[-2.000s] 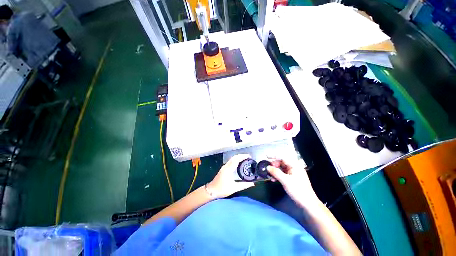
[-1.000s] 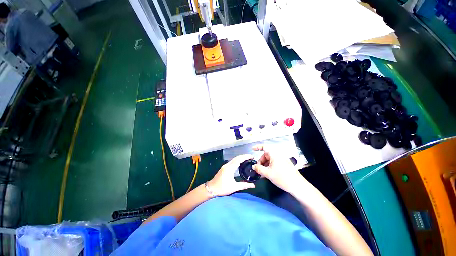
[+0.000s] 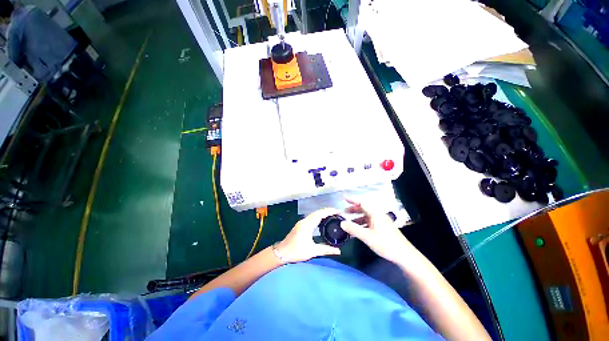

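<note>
A round black housing (image 3: 334, 230) is held in front of my body, below the white robot's front edge, with a black disc seated in its top. My left hand (image 3: 306, 238) is wrapped around the housing from the left. My right hand (image 3: 366, 226) touches the housing's right side with thumb and fingers; its index finger is raised and slightly blurred. Another small black part (image 3: 392, 216) lies just beyond my right hand, partly hidden by it.
The white robot base (image 3: 334, 126) has an orange fixture (image 3: 287, 72) holding a black part and a red stop button (image 3: 387, 164). A heap of black parts (image 3: 491, 136) lies on white paper at right, beside an orange press (image 3: 574, 246). A blue bin (image 3: 127, 318) stands lower left; a person (image 3: 40, 43) is upper left.
The black disc, apart from the housing two seconds ago, now sits on it. My right hand has moved in over the housing. Since one second ago, my hands have barely moved.
</note>
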